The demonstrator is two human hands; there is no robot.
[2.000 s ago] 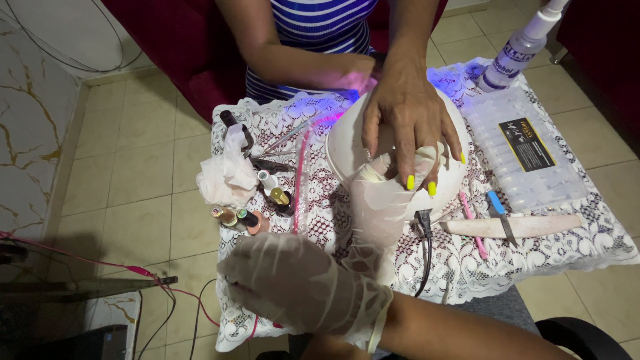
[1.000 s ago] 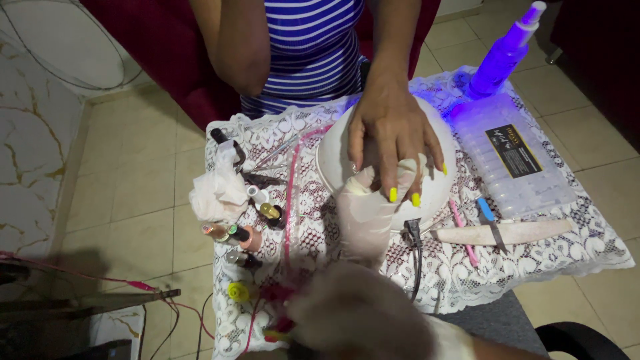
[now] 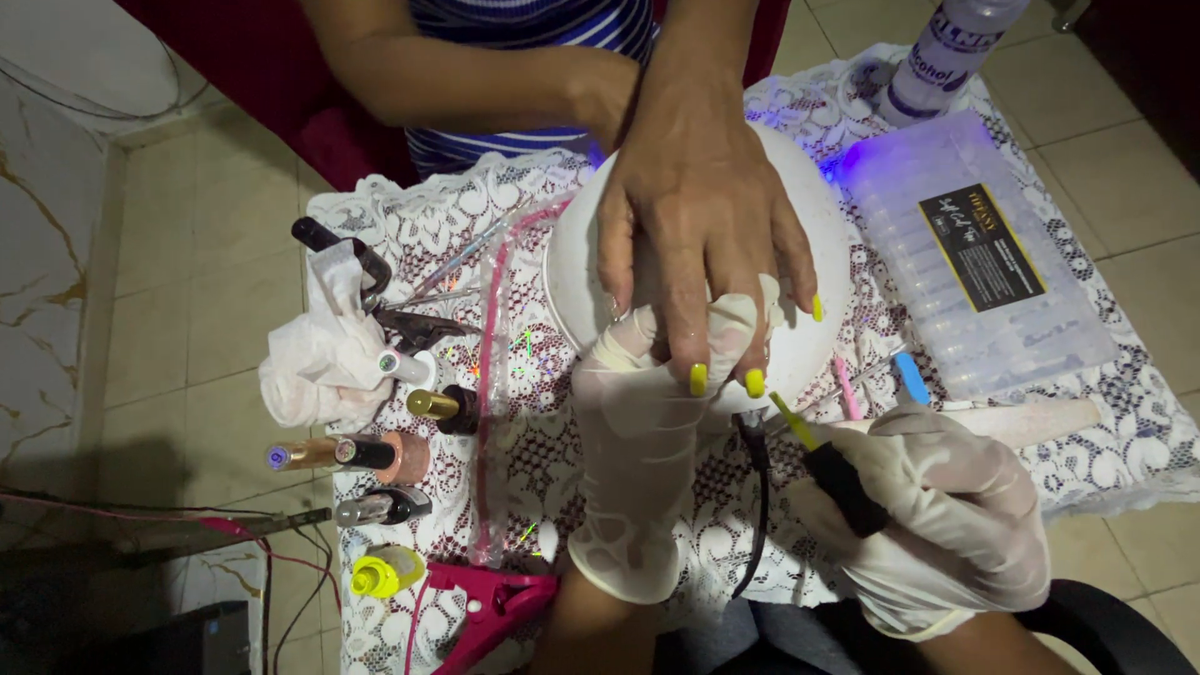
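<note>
My left hand, in a thin whitish glove, holds the fingers of another person's hand, which lies palm down over a white dome-shaped nail lamp. Yellow polish shows on several of that hand's long nails; the thumbnail does not look yellow. My right hand, gloved too, grips the black cap of a nail polish brush. The brush's yellow tip points at a yellow fingernail, close beside it; whether they touch I cannot tell. An uncapped yellow polish bottle lies at the table's lower left.
Several polish bottles and a crumpled white tissue lie left on the lace tablecloth. A magenta plastic clamp is at the near edge. At right are a clear nail tip box, a nail file and an alcohol bottle.
My right hand has moved from the lower left, near the yellow bottle, to the right of the lamp, and now shows the brush. The other person's second arm has come back down across their lap.
</note>
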